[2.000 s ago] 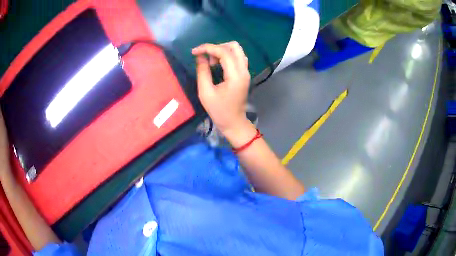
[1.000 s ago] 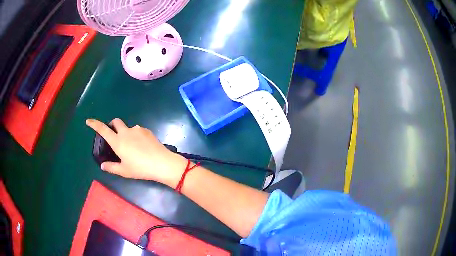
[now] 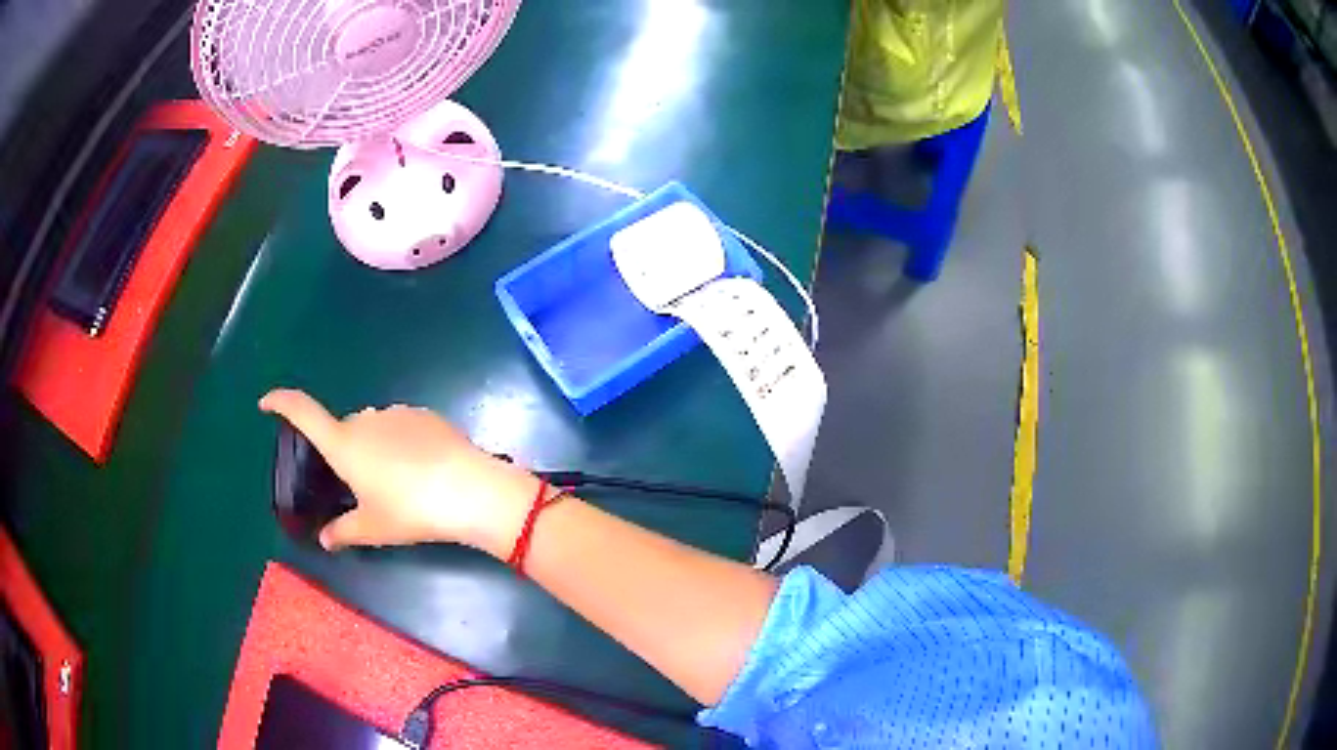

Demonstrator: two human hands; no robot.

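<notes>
My right hand (image 3: 414, 481), with a red string bracelet, is around a black handheld barcode scanner (image 3: 302, 487) over the green bench mat; my fingers cover much of it. A black cord (image 3: 660, 488) runs from under my wrist towards the bench edge. Below, a tablet (image 3: 311, 718) with a dark screen lies on red foam (image 3: 301, 623), cut off by the bottom edge of the picture. A black cable plug (image 3: 417, 727) meets the tablet's edge. My left hand is out of the picture.
A blue bin (image 3: 584, 384) holds a label roll (image 3: 667, 255); its strip hangs over the bench edge. A pink fan (image 3: 418, 205) stands at the back. Another tablet (image 3: 129, 227) on red foam lies at left. A person in yellow (image 3: 916, 66) is beyond the bench.
My right hand was empty above the bench edge two seconds ago and now holds the scanner. The view has swung towards the fan and bin, and my left arm has left the picture.
</notes>
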